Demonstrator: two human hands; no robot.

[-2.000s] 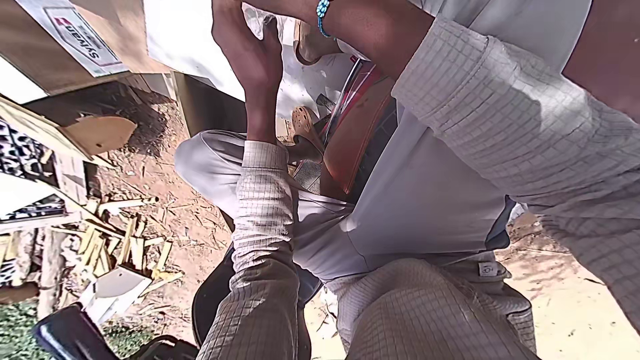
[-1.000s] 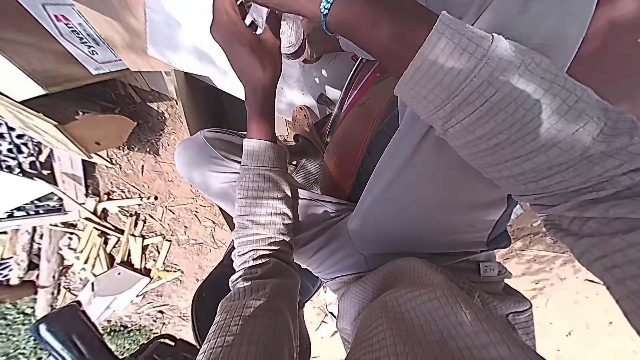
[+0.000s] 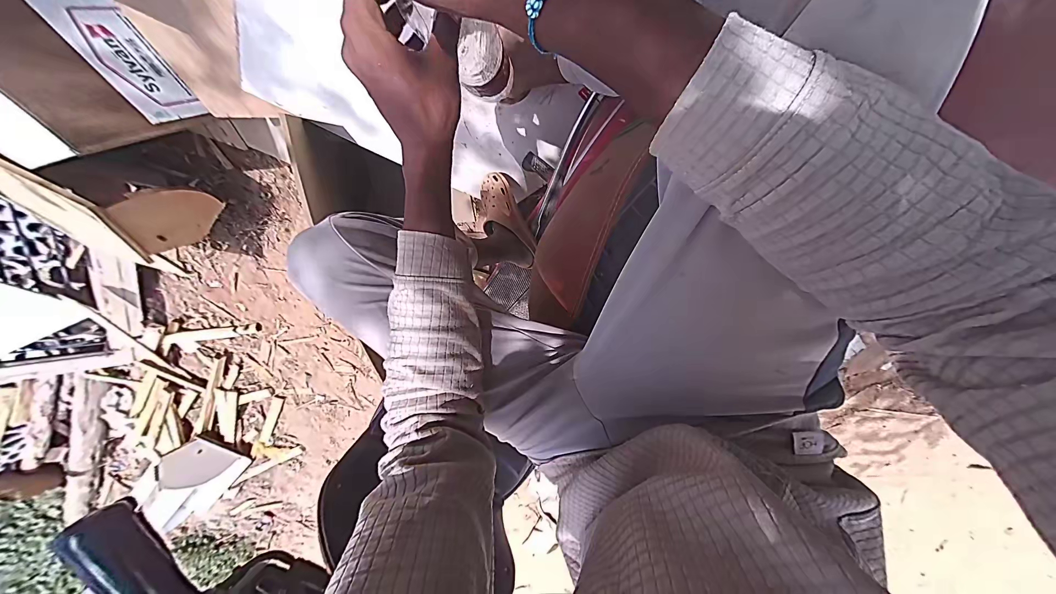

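Note:
My left hand [image 3: 408, 82] is raised at the top edge, thumb and fingers closed around a small dark, shiny object [image 3: 415, 26] that the frame cuts off. My right hand [image 3: 474, 7] reaches in from the right beside it, mostly out of frame; its grip does not show. A blue beaded bracelet [image 3: 534, 16] circles the right wrist. Just below the hands is a whitish, rounded object [image 3: 481, 58], which I cannot identify. Light checked sleeves cover both forearms, above my grey-trousered legs [image 3: 660, 330].
A tan perforated clog [image 3: 499, 202] shows beyond my knees, beside a brown leather-like panel [image 3: 569, 247]. Cardboard with a printed label [image 3: 136, 62] lies upper left. Wood offcuts [image 3: 206, 404] litter the dirt at left. A black curved object [image 3: 124, 549] stands lower left.
My left hand has turned slightly, and the shiny object now shows between its thumb and fingers. The whitish rounded object has come into view below the hands. The forearms have hardly moved.

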